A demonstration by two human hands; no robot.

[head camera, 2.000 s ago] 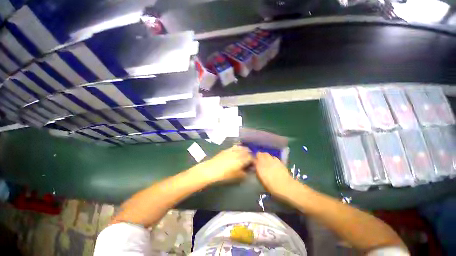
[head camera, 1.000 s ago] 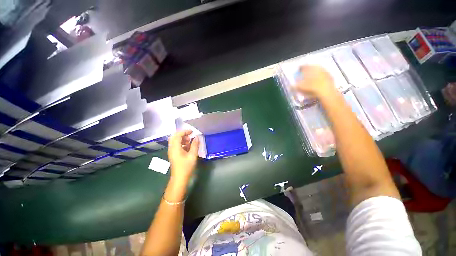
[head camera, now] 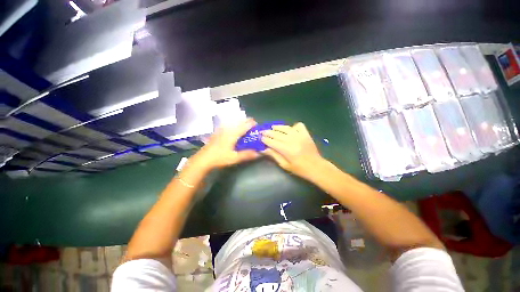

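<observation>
A small blue retail box (head camera: 255, 137) with faint white lettering lies on the green bench between my hands. My left hand (head camera: 228, 145) holds its left end, thumb along the near edge. My right hand (head camera: 291, 147) lies over its right side, fingers on the blue face. The inside of the box is hidden. The clear plastic tray (head camera: 359, 122) stands to the right with two rows of bagged products (head camera: 437, 134). No hand touches it.
A long leaning stack of open cartons (head camera: 108, 108) with white flaps fills the left. A black conveyor belt (head camera: 273, 37) runs beyond the bench. A printed box (head camera: 509, 61) is at the right edge. A loose white slip (head camera: 182, 165) and a small scrap (head camera: 285, 210) lie on the bench.
My right hand has come back from the tray to the box. My left hand has closed around the box's left end. The upright flap no longer shows and a blue face with lettering is up.
</observation>
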